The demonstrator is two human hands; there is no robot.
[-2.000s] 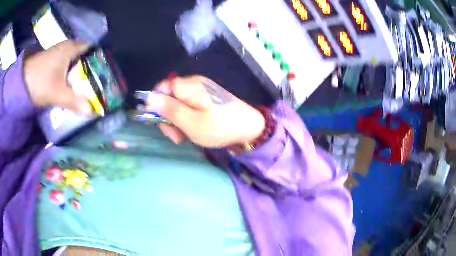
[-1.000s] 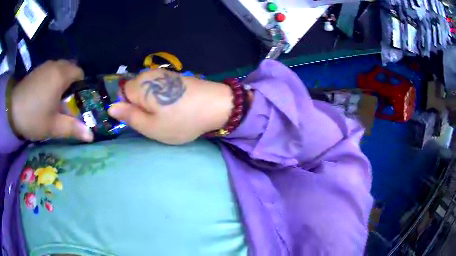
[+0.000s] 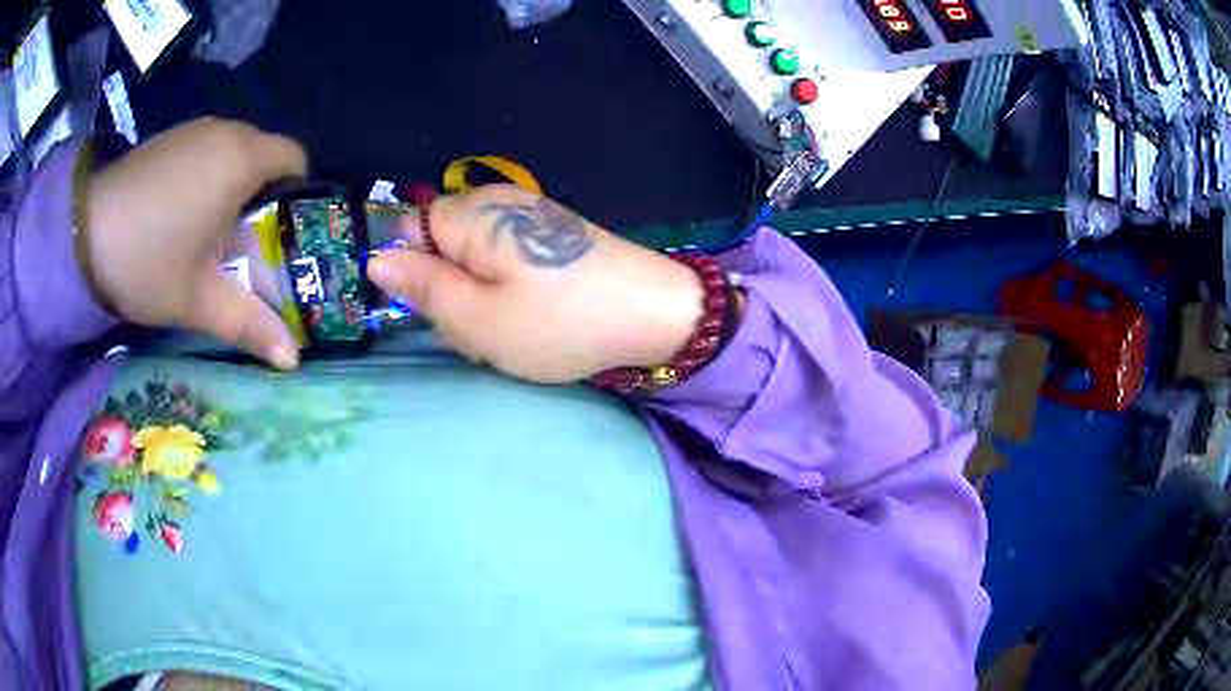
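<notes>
My left hand (image 3: 196, 243) holds the open device unit (image 3: 273, 263) near my lap. Its green circuit board (image 3: 328, 270) faces up, with a small white label on it, and a yellow band runs beside the board. My right hand (image 3: 520, 277) is at the board's right edge. Its fingertips pinch the test probe (image 3: 392, 277), which shows silvery with a blue glow against the board. The fingers partly hide the probe tip, so the exact contact is not clear. A yellow wire loop (image 3: 493, 170) rises behind my right hand.
The white tester (image 3: 864, 81) stands at the upper right, with red displays, green and red buttons and a metallic clip (image 3: 797, 176) at its corner. Bagged units (image 3: 1147, 135) stand in rows at far right. Labelled bagged units (image 3: 146, 30) lie upper left. A red stool (image 3: 1080, 331) is on the blue floor.
My right hand has moved left from apart to the unit's board edge, bringing the probe to it. The unit has turned so its board shows more clearly. The view has shifted.
</notes>
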